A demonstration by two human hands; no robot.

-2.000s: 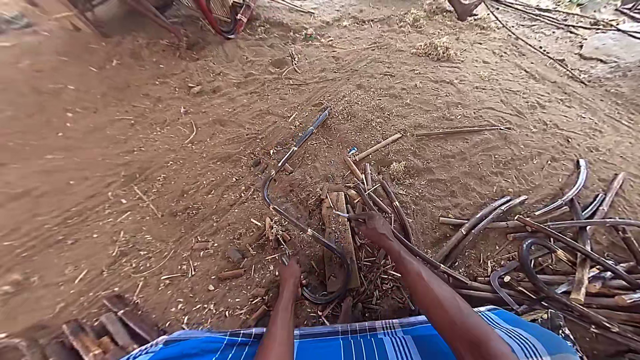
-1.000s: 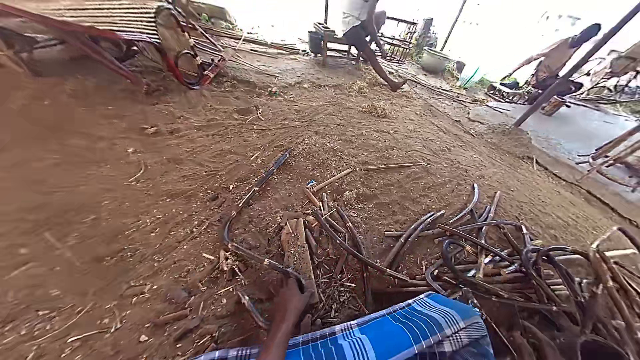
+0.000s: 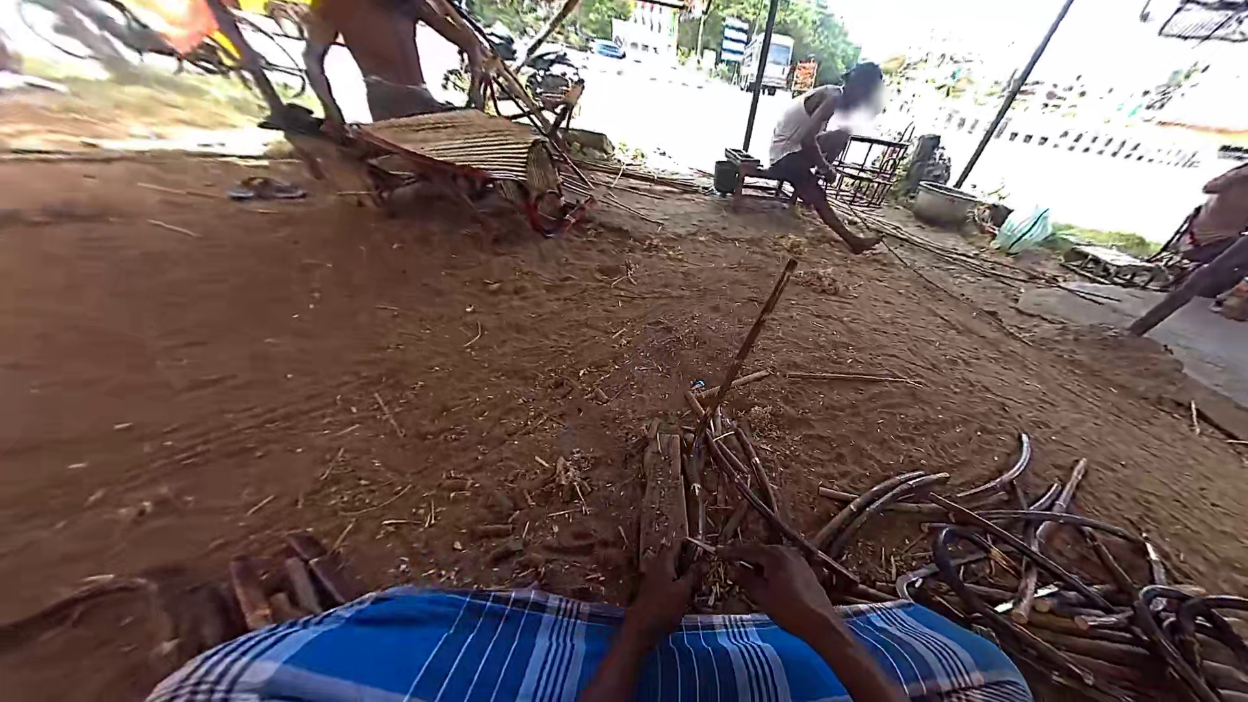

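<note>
At the lower middle, in front of the lap, my left hand (image 3: 663, 590) closes around the near end of a dark cane rod (image 3: 756, 336) that slants up and away. Just to its right, my right hand (image 3: 785, 585) grips a thin, pale tool (image 3: 704, 548), perhaps a knife, whose tip reaches the rod beside my left fingers. A worn wooden board (image 3: 663, 487) lies on the ground just beyond my left hand. Cane offcuts (image 3: 746, 458) are heaped right of the board. The rod's lower part is partly hidden among them.
Bent cane pieces (image 3: 1053, 556) are piled at the lower right. Short wood pieces (image 3: 278, 585) lie at the lower left. A slatted cane lounger (image 3: 458, 146) stands at the back left near a person. Another person (image 3: 814, 136) sits on a low bench beyond, near a metal basin (image 3: 944, 203).
The long bent cane that lay left of the board has moved from there. A rod now slants away beyond my hands. My right hand, out of sight one second ago, is back in view.
</note>
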